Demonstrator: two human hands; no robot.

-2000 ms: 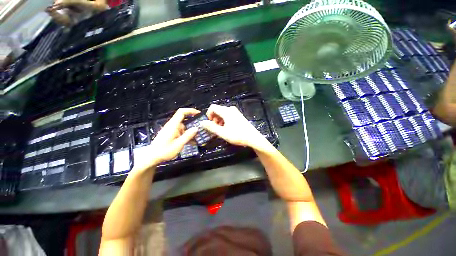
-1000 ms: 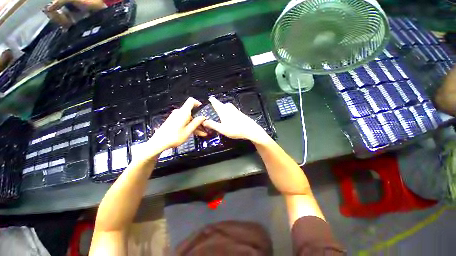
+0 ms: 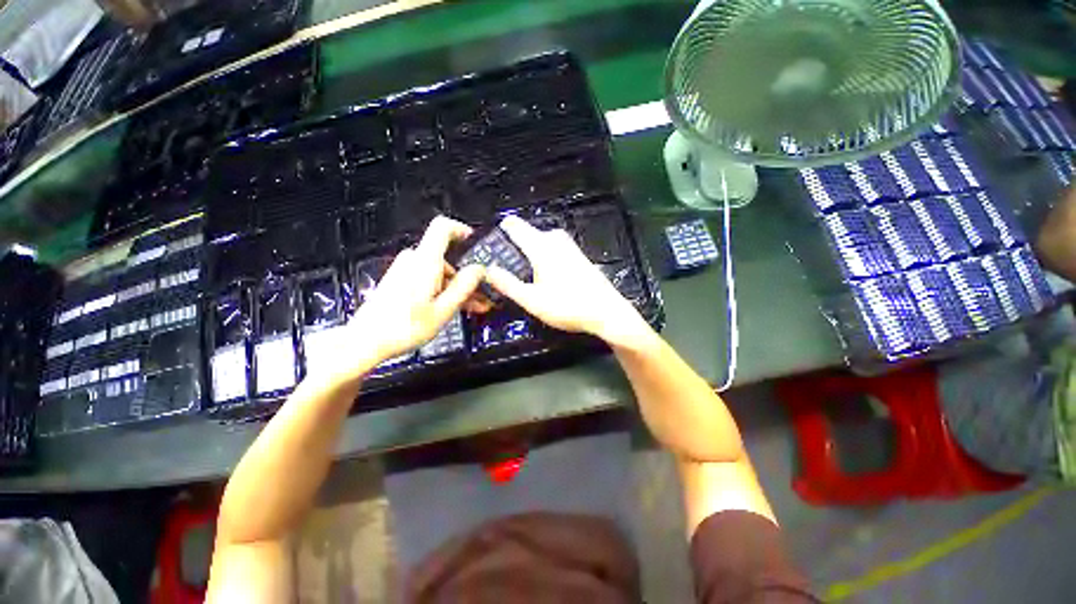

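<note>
A small housing with a keypad point(image 3: 496, 257) is held between my two hands, above the black blister tray point(image 3: 295, 195). My left hand point(image 3: 407, 301) grips its left side, with the thumb on its near edge. My right hand point(image 3: 561, 283) grips its right side, with the thumb at its lower edge. The fingertips beneath the piece are partly hidden. In the tray's front row, housings with pale lower blocks point(image 3: 275, 363) lie at the left, and one with a keypad point(image 3: 445, 339) lies beside my left hand.
A pale green fan point(image 3: 814, 77) stands right of the tray, its white cord point(image 3: 732, 295) running down the bench. A keypad stack point(image 3: 691, 243) lies by its base. Clear trays of keypads point(image 3: 932, 266) are at the right, another clear tray point(image 3: 124, 336) at the left. A person's arm shows at the right edge.
The held piece is now tilted with its key side more visible between my thumbs. The view has shifted slightly. The other person's hands at the upper left are no longer seen.
</note>
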